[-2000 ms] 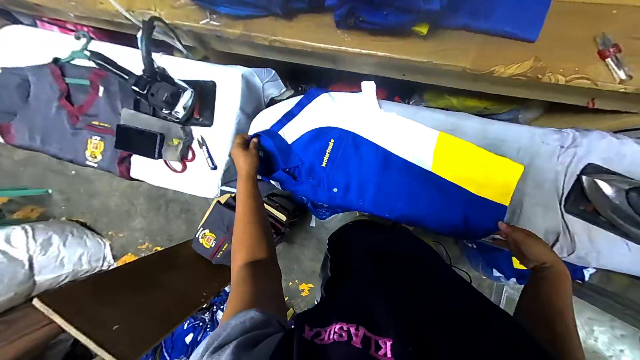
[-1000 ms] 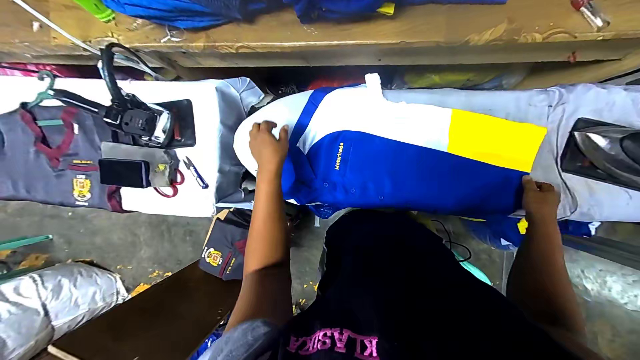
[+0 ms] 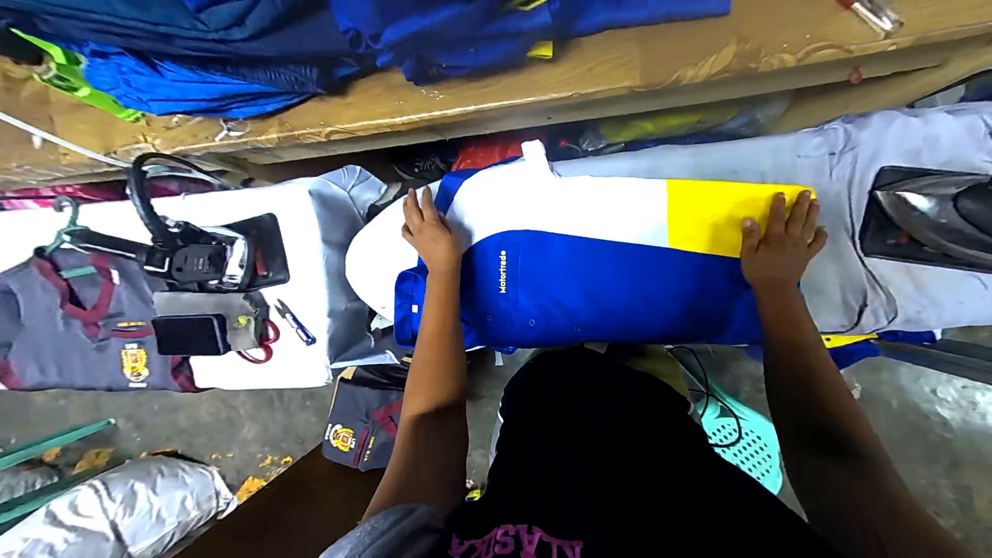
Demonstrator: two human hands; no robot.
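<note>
A blue, white and yellow shirt (image 3: 604, 287) with small embroidered writing lies spread lengthwise over a padded ironing board (image 3: 705, 159). My left hand (image 3: 432, 232) rests flat near the shirt's collar end, fingers apart, at the board's rounded white tip. On the yellow panel at the hem end lies my right hand (image 3: 781, 240), palm down with fingers spread. Neither hand grips the cloth. To the right of the shirt, a clothes iron (image 3: 942, 213) sits on a dark rest pad, partly out of view.
On the left, a white-covered board (image 3: 298, 353) holds a second iron (image 3: 205, 260), a grey shirt (image 3: 93, 333), a black phone (image 3: 190, 335), red-handled scissors (image 3: 263, 345) and a thread snipper (image 3: 296, 322). Blue garments (image 3: 457, 31) lie on a wooden table (image 3: 620, 81). A green plastic stool (image 3: 744, 446) stands below.
My left hand has gone from the collar to the board's tip area, and the collar end lies flatter. My right hand has moved from the hem's lower corner up onto the yellow panel.
</note>
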